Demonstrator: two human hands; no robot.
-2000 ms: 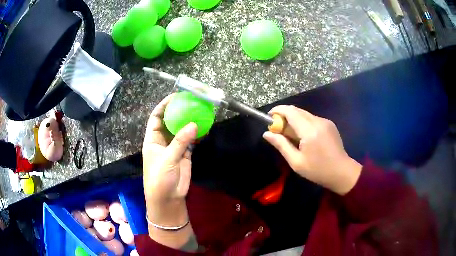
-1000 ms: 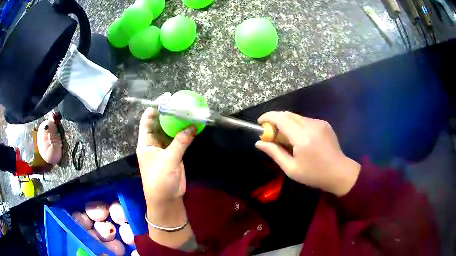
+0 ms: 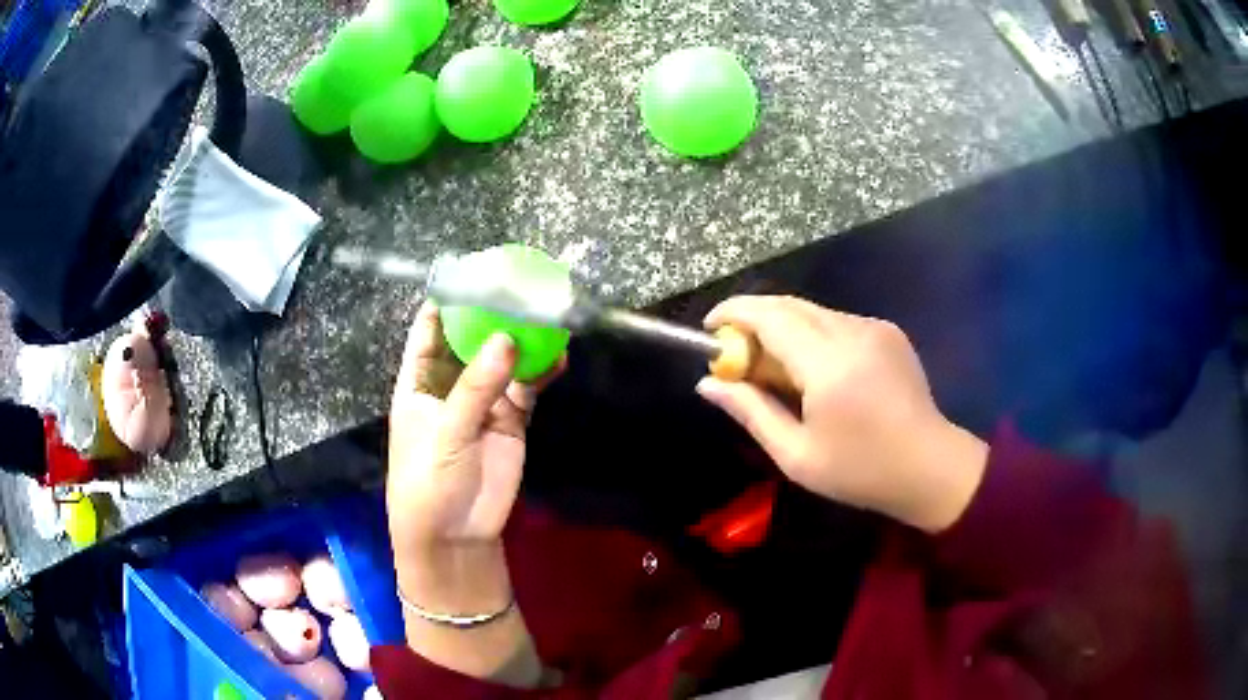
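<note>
My left hand [image 3: 461,458], bare with a thin band at the wrist, holds a green ball [image 3: 527,352] near the bench's front edge. My right hand [image 3: 835,404] grips the pale wooden end of a long tool [image 3: 654,330] with a slim metal shaft. The tool's thicker pale middle section lies across the upper part of the ball and is blurred. Its narrow tip points left past the ball. Whether the tool presses on the ball I cannot tell. Part of the ball is hidden behind the tool and my fingers.
Several loose green balls [image 3: 486,95] lie on the speckled bench [image 3: 602,192]. A black headband-like object [image 3: 103,164] with white cloth [image 3: 236,223] is at upper left, a toy figure [image 3: 137,390] below it. Blue bin [image 3: 171,622] holds pink parts [image 3: 270,580]. Thin tools [image 3: 1122,28] lie upper right.
Since two seconds ago, the tool's middle section has moved down and left, from the ball's upper edge to across it. My right hand has shifted slightly left. My left hand's fingers have shifted on the ball.
</note>
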